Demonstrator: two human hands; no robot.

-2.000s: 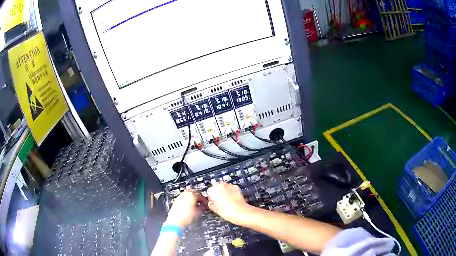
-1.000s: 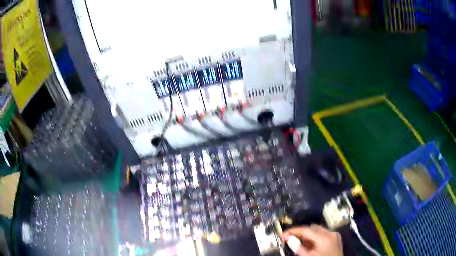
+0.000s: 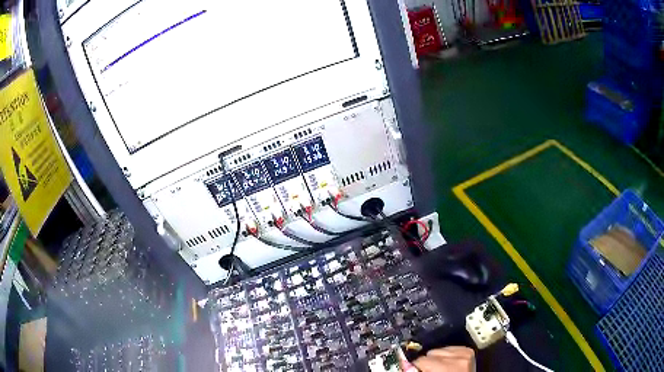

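A cream-white test fixture (image 3: 385,362) with a small board on top is cut off by the bottom edge. My right hand (image 3: 441,359) is at its right side, partly out of the picture, with fingertips touching or very close to it; what the fingers hold is hidden. A second cream-white fixture (image 3: 486,324) stands to the right, with a white cord and a yellow connector (image 3: 510,289). The blister tray (image 3: 334,306) holds rows of small electronic assemblies behind the fixtures. My left hand is out of the picture.
The rack tester (image 3: 357,134) stands behind the tray, its screen showing a blue line. Black and red leads hang below four displays. A black mouse (image 3: 467,272) lies right of the tray. Stacked trays (image 3: 98,254) and a yellow sign (image 3: 30,149) are left. A blue crate (image 3: 593,270) is right.
Both hands were over the tray two seconds ago. The right hand moved to the fixture at the bottom; the left hand has left the picture. The view has shifted.
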